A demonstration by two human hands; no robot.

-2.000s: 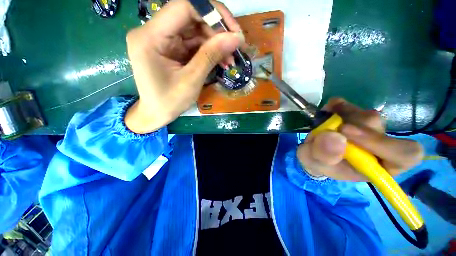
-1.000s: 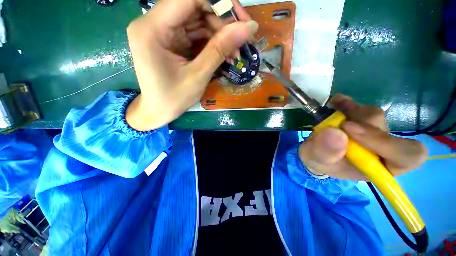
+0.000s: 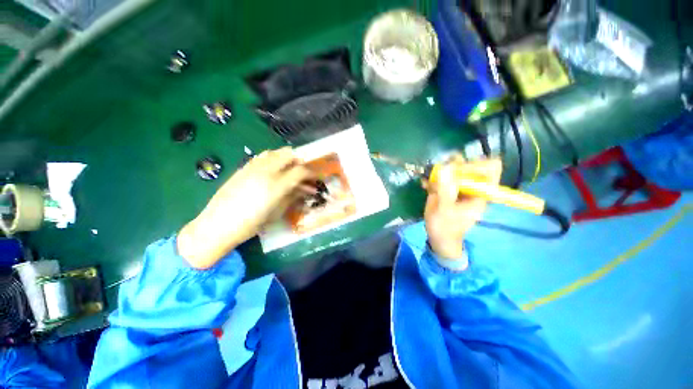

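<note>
The orange-brown fixture (image 3: 346,203) lies on a white pad (image 3: 372,171) at the bench's near edge. A round black circuit board (image 3: 315,195) sits at its middle, partly covered and blurred. My left hand (image 3: 251,190) is over the fixture's left side, its fingertips at the board; the blur hides whether it holds the tweezers. My right hand (image 3: 450,201) holds the soldering iron (image 3: 501,195) by its yellow handle, right of the pad. The iron's metal tip points left, near the pad's right edge, away from the board.
Several round boards (image 3: 209,168) lie on the green mat left of the pad. A black fan (image 3: 311,110) stands behind it, with a whitish tub (image 3: 400,57), a blue box (image 3: 469,68) and a yellowish tray (image 3: 539,72) farther right. Solder spool (image 3: 67,296) and tape roll (image 3: 21,209) are left.
The view has swung up and widened, showing more bench. The iron's tip has moved away from the board to the right. My left hand now lies flatter over the fixture.
</note>
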